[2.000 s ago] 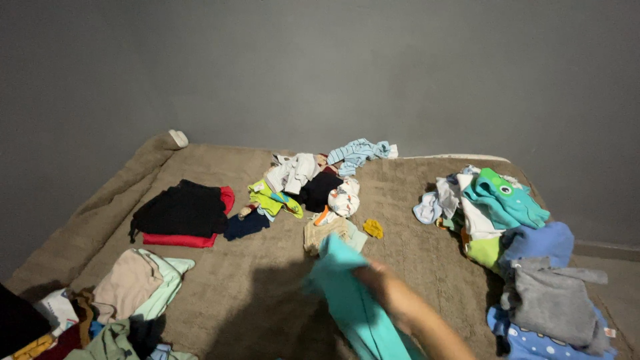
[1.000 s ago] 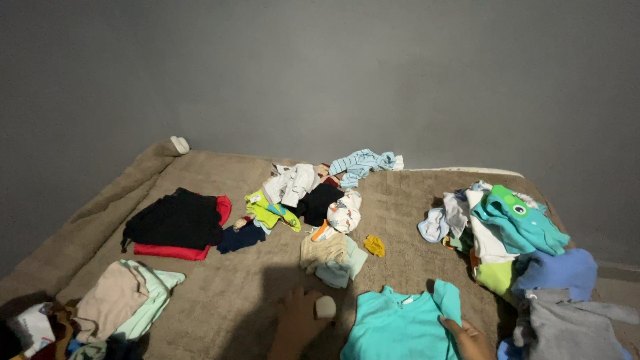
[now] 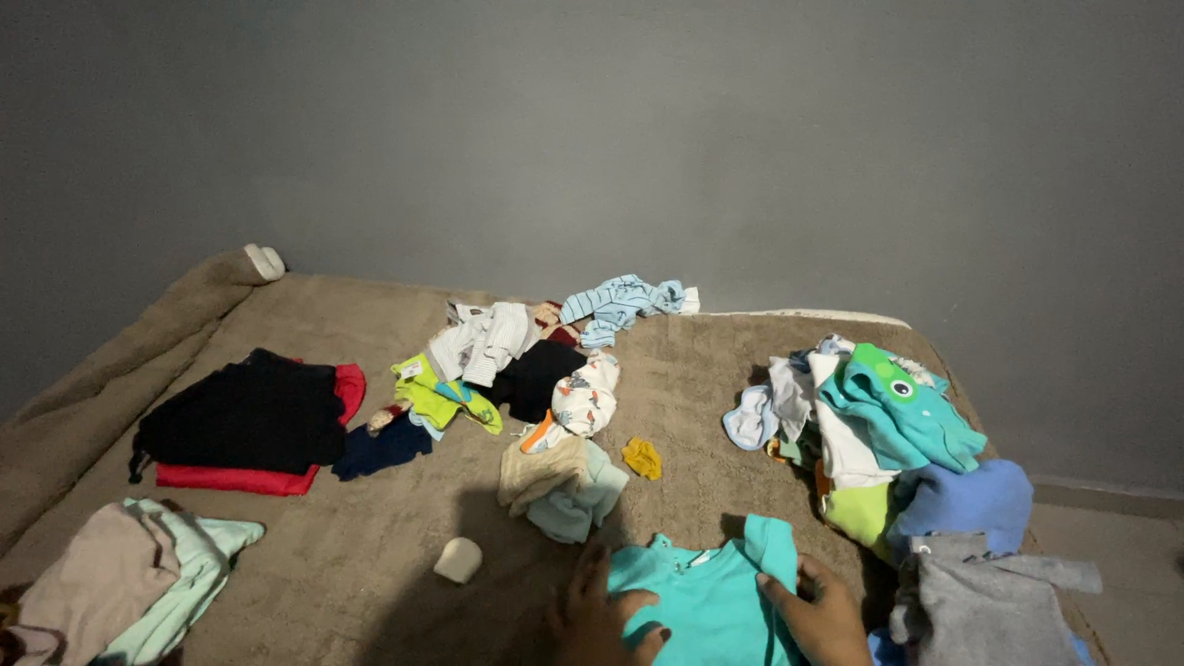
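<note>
A turquoise baby garment point(image 3: 703, 601) lies at the bottom centre, its neckline toward the wall and its lower part cut off by the frame. My left hand point(image 3: 606, 610) touches its left side with the fingers spread; whether they grip the cloth is unclear. At the right side, my right hand point(image 3: 814, 606) pinches the garment's edge between thumb and fingers. A small cream-coloured object point(image 3: 458, 561) rests on the brown blanket point(image 3: 370, 536) to the left of my left hand. Beyond the garment are a small mustard cloth point(image 3: 642, 458) and a pale green cloth point(image 3: 583, 499).
Mixed baby clothes point(image 3: 490, 342) form a loose heap at the back centre. Black clothing point(image 3: 250, 416) lies over red cloth at the left, with beige clothing point(image 3: 102, 573) nearer. Another pile, topped by a turquoise garment point(image 3: 916, 416), stands right, beside grey clothing point(image 3: 990, 601). A grey wall rises behind.
The turquoise garment, bunched in a hand two seconds ago, now lies spread out. My left hand has moved right to its side, away from the small cream-coloured object.
</note>
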